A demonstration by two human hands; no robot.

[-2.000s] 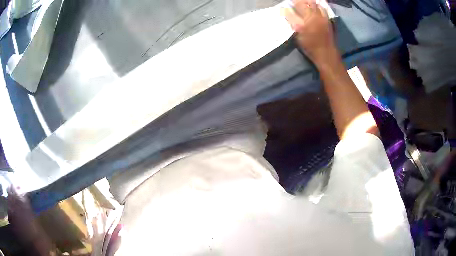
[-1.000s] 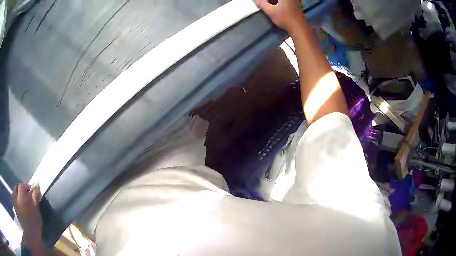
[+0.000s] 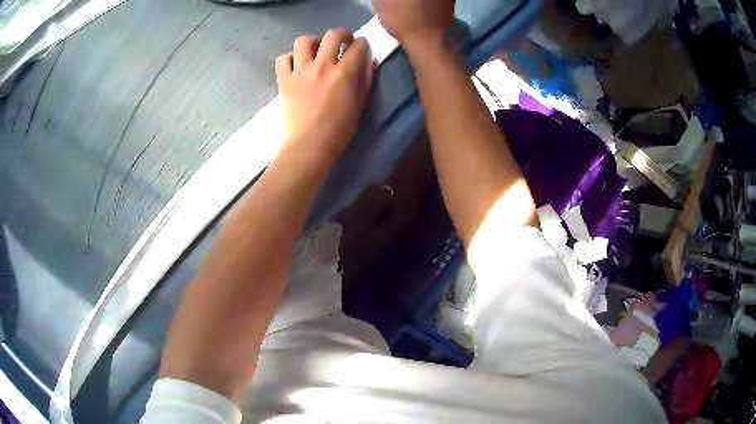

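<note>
A long narrow white fabric strip [image 3: 186, 207] lies along the near edge of the blue-grey table cover [image 3: 157, 108], curving from the lower left to the top centre. My left hand [image 3: 327, 87] lies over the strip near its upper end, fingers bent and slightly spread; the fabric under the palm is hidden. My right hand [image 3: 414, 16] is at the strip's far right end, cut off by the top edge, and its fingers are not visible.
White cloth [image 3: 50, 29] lies at the table's far left. A metallic rim [image 3: 261, 2] shows at the top edge. Below the table at right are a shiny purple bag [image 3: 564, 166], white scraps [image 3: 588, 248], a wooden bar [image 3: 690, 215] and a red item [image 3: 695, 381].
My left hand has moved from the strip's lower left end up to near my right hand. My right hand has shifted left. The strip now lies narrower, and the white cloth shows more at top left.
</note>
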